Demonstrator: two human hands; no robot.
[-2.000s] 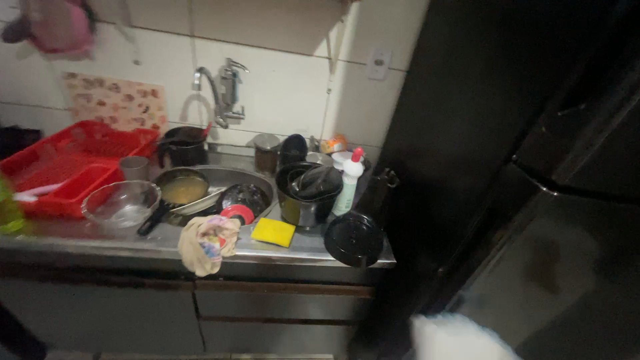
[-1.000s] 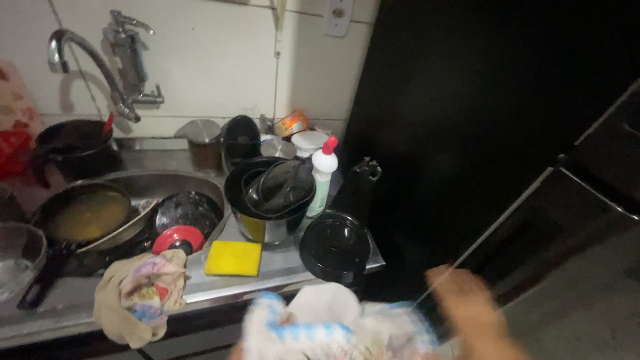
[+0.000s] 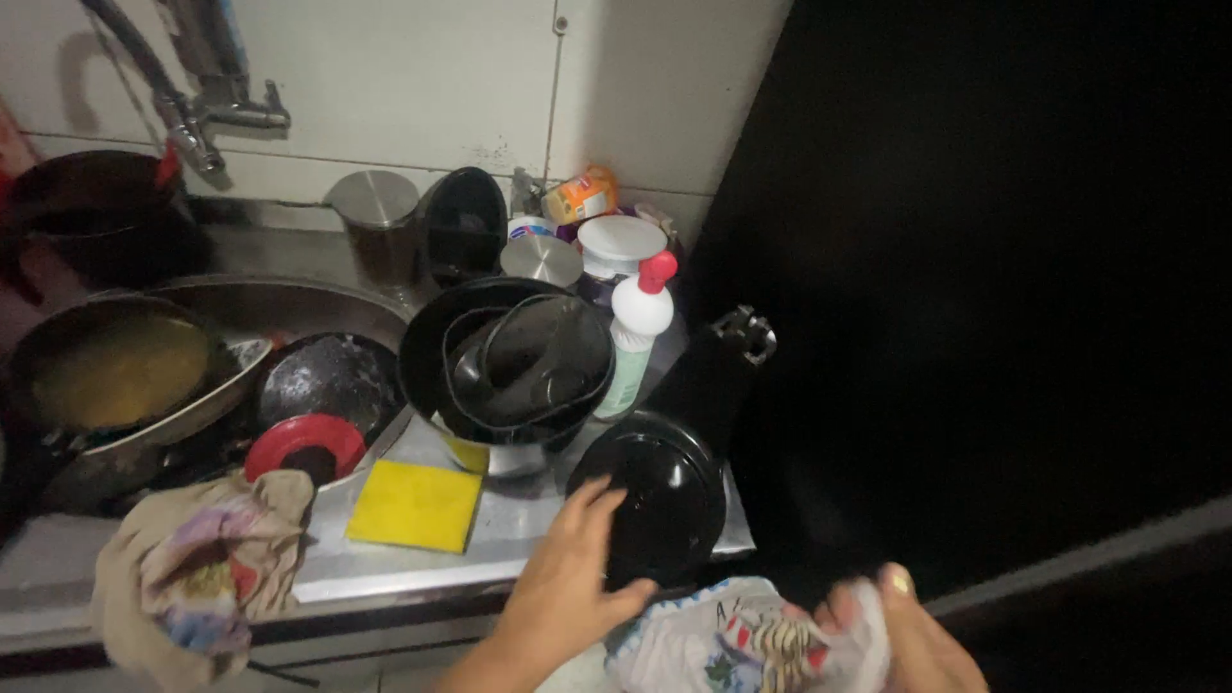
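My left hand (image 3: 568, 568) is spread at the counter's front edge, its fingertips over the rim of a round black pan or dish (image 3: 664, 491); whether it touches is unclear. My right hand (image 3: 910, 626) grips a white printed dish towel (image 3: 751, 640) with a blue edging, low at the right. Behind the black dish stands a white squeeze bottle (image 3: 635, 337) with a red cap. Left of it, a black pot (image 3: 423, 375) holds dark containers. A yellow sponge cloth (image 3: 416, 505) lies flat on the steel counter, and a beige cloth (image 3: 197, 568) hangs over the front edge.
The sink (image 3: 289, 298) at the left holds a frying pan (image 3: 125, 361) with murky liquid, a dark lid and a red-rimmed item. A faucet (image 3: 197, 125) hangs above. Steel canisters and tubs line the wall. A tall black appliance or panel (image 3: 962, 241) borders the right.
The view has moved in closer to the counter. My left hand now reaches over the black dish. The white towel, in front of me one second ago, is now lower right in my right hand.
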